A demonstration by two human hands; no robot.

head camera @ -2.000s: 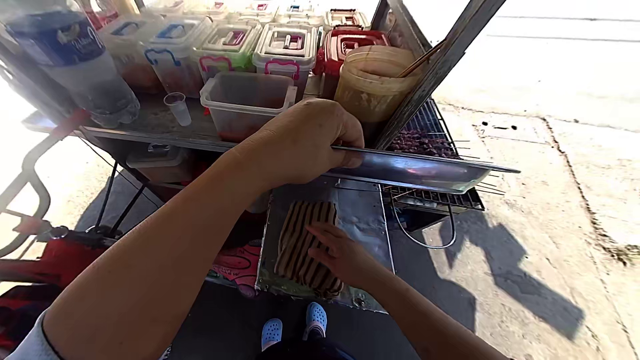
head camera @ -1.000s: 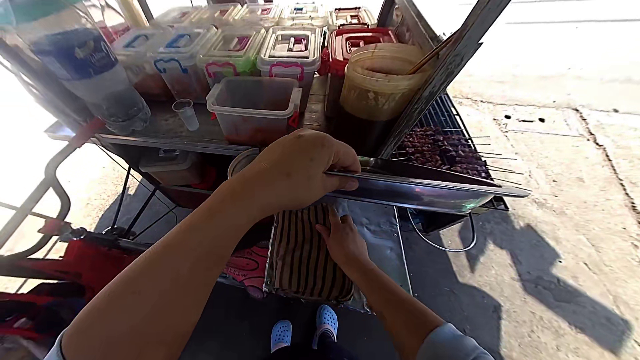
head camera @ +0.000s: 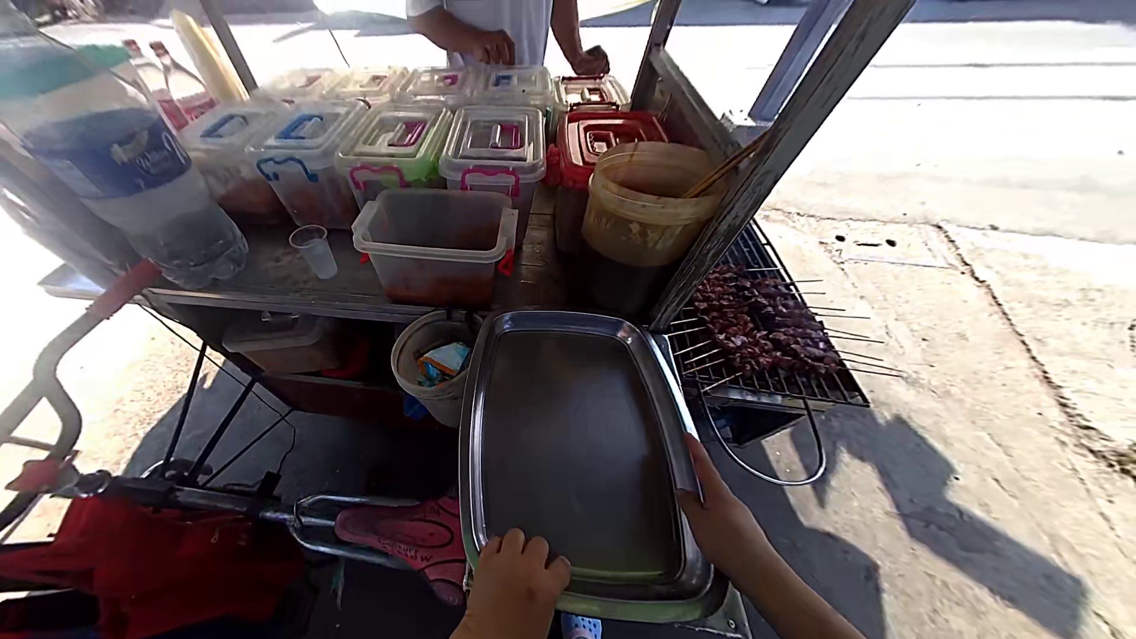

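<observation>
A rectangular stainless steel tray (head camera: 577, 453) lies nearly flat in front of me, at the near side of the cart. My left hand (head camera: 517, 581) grips its near left corner, fingers over the rim. My right hand (head camera: 721, 510) holds the right edge, the thumb on the rim. The striped cloth seen earlier is hidden. Right of the tray, skewers of meat (head camera: 763, 324) lie on a wire grill (head camera: 839, 382). Beyond the tray stand an open plastic tub (head camera: 435, 253) and a round bucket of dark sauce (head camera: 648, 209).
Lidded plastic containers (head camera: 493, 146) fill the cart's shelf, with a large bottle (head camera: 133, 169) and a small plastic cup (head camera: 315, 252) at left. A waste bucket (head camera: 426, 355) hangs below. A wooden post (head camera: 781, 160) rises at right. Another person (head camera: 506, 31) stands across the cart.
The tray, tilted up in my left hand before, now lies nearly flat over where the striped cloth was. My right hand has left the cloth for the tray's edge.
</observation>
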